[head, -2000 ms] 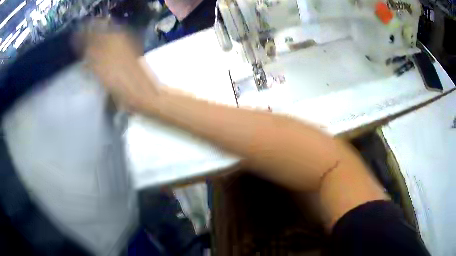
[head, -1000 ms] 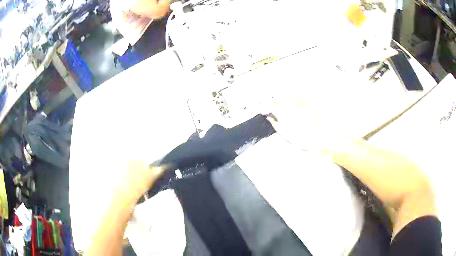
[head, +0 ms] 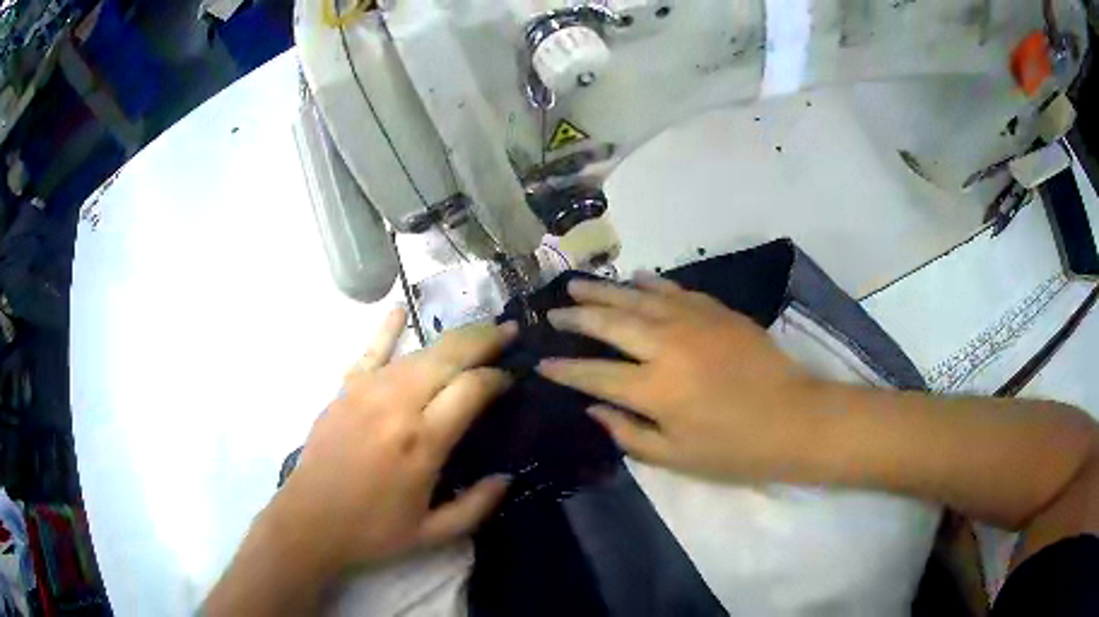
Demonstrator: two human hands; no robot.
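Dark trousers (head: 530, 422) lie on the table with their black upper edge at the needle area (head: 521, 283) of the off-white sewing machine (head: 699, 60). My left hand (head: 386, 446) lies on the cloth left of the needle, fingers spread. My right hand (head: 687, 374) lies flat on the cloth just right of the needle, fingers slightly apart. White pocket cloth (head: 783, 530) shows below my right wrist, and more white cloth under my left hand. A grey panel (head: 639, 548) runs down between. The presser foot is partly hidden by cloth.
The white table (head: 181, 362) extends left of the machine. A long rounded bar (head: 344, 205) hangs at the head's left end. Thread snips (head: 1003, 205) and a flat black object (head: 1070, 217) lie at the right. Red pieces (head: 60, 560) show at the lower left.
The trousers have moved up to the needle. Both hands have come together there, the left from the lower left, the right from the cloth's right end. The view is now closer to the machine.
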